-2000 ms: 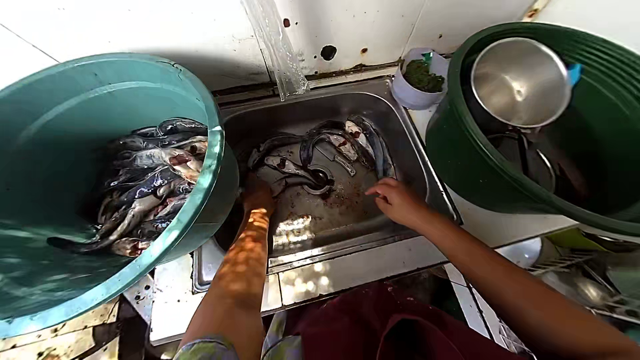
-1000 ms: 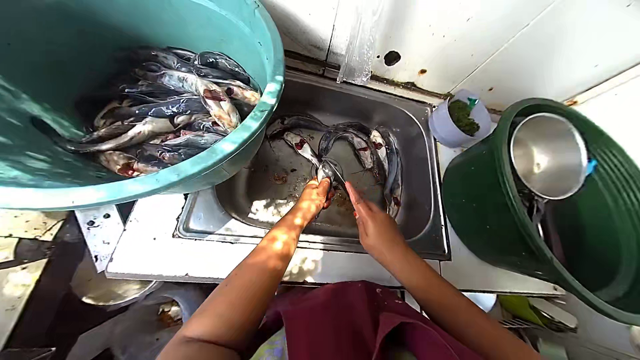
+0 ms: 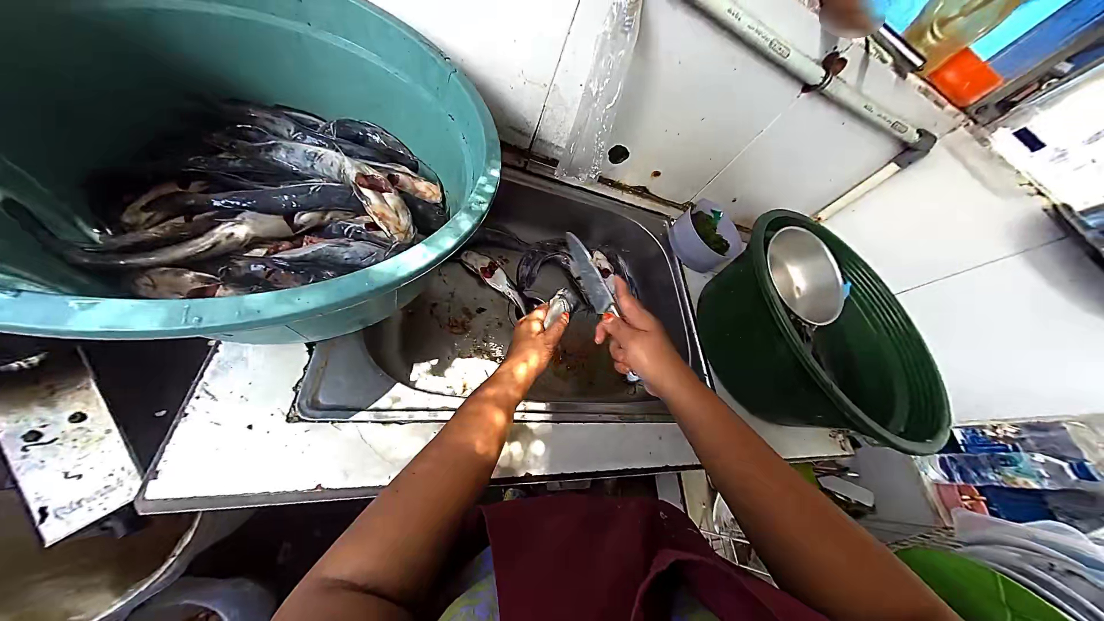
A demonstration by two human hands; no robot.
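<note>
My left hand (image 3: 536, 338) grips a catfish (image 3: 561, 308) over the metal sink (image 3: 483, 379), its pale underside turned up between my fingers. In my right hand (image 3: 636, 341) is a knife (image 3: 590, 274), its blade tilted up and left, close beside the held fish. Other catfish lie at the back of the sink, one with its pale belly and a red cut (image 3: 490, 271) showing. A heap of catfish (image 3: 293, 198) fills part of the large teal tub (image 3: 485, 172) at the left. Reddish bits lie on the sink floor.
Right of the sink stands a dark green tub (image 3: 742, 345) with a metal pot (image 3: 805, 276) in it. A small white container (image 3: 705, 237) with green contents sits at the sink's back right corner. A clear plastic strip (image 3: 604, 95) hangs on the tiled wall.
My right hand, earlier pointing over the sink with no knife visible, now holds the knife up. My left hand has come up from the sink's left side with a fish. The view has shifted.
</note>
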